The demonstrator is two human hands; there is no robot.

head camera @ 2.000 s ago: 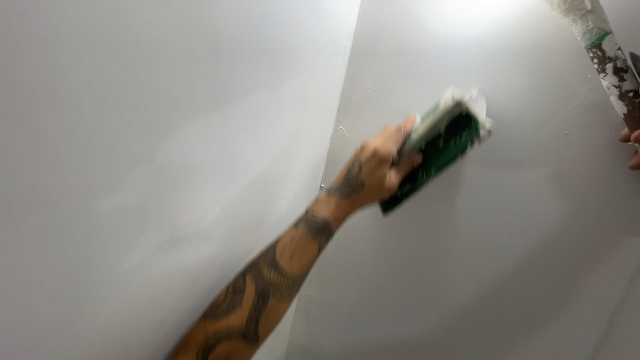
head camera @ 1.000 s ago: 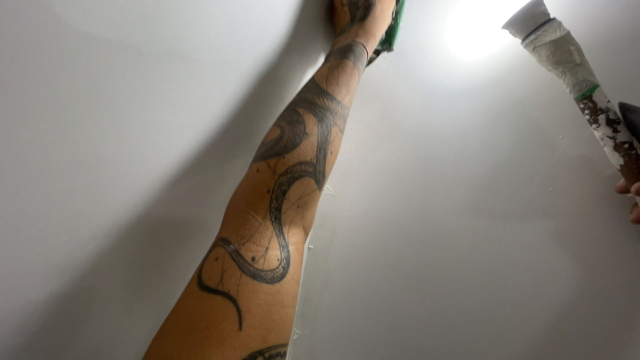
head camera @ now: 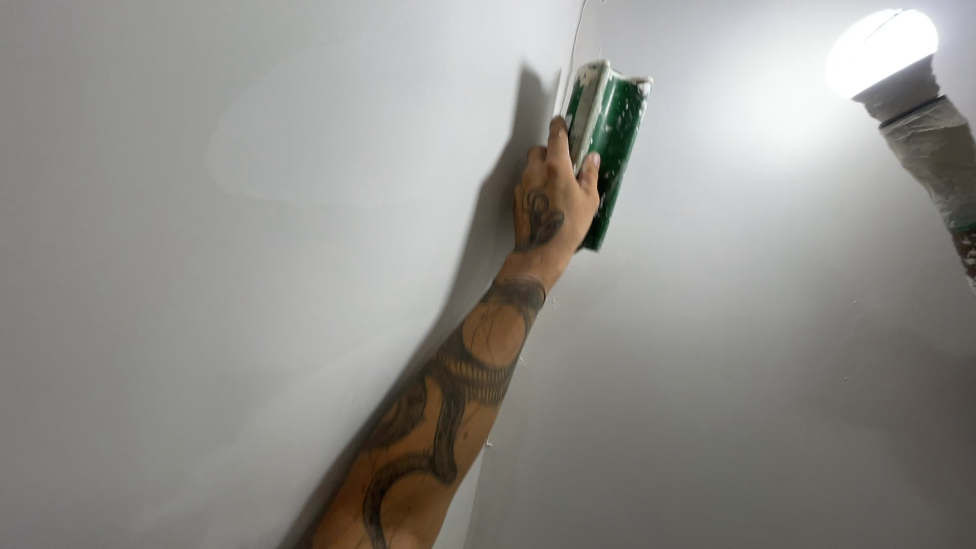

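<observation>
My left hand [head camera: 555, 191], at the end of a tattooed forearm, grips a green plastic hand tool [head camera: 619, 145], a sander or float. The tool stands nearly upright, tilted a little right, at the inner corner of two pale walls. White residue covers its upper end and pale edge. My thumb lies against its middle, while the fingers are on its left side; its working face cannot be made out. My right hand is out of view. At the upper right shines a lit bulb [head camera: 884, 53] in a socket, above a plastic-wrapped handle [head camera: 934, 156].
The left wall [head camera: 305, 267] bears smooth, lighter patches. Along the corner run small rough bits and a thin raised line near the top. The right wall [head camera: 724, 381] has a few small specks. My arm's shadow falls on the left wall.
My left hand, at the top edge one second ago with the tool mostly out of view, is now lower in view with the tool. My right hand, seen earlier at the right edge, is gone from view.
</observation>
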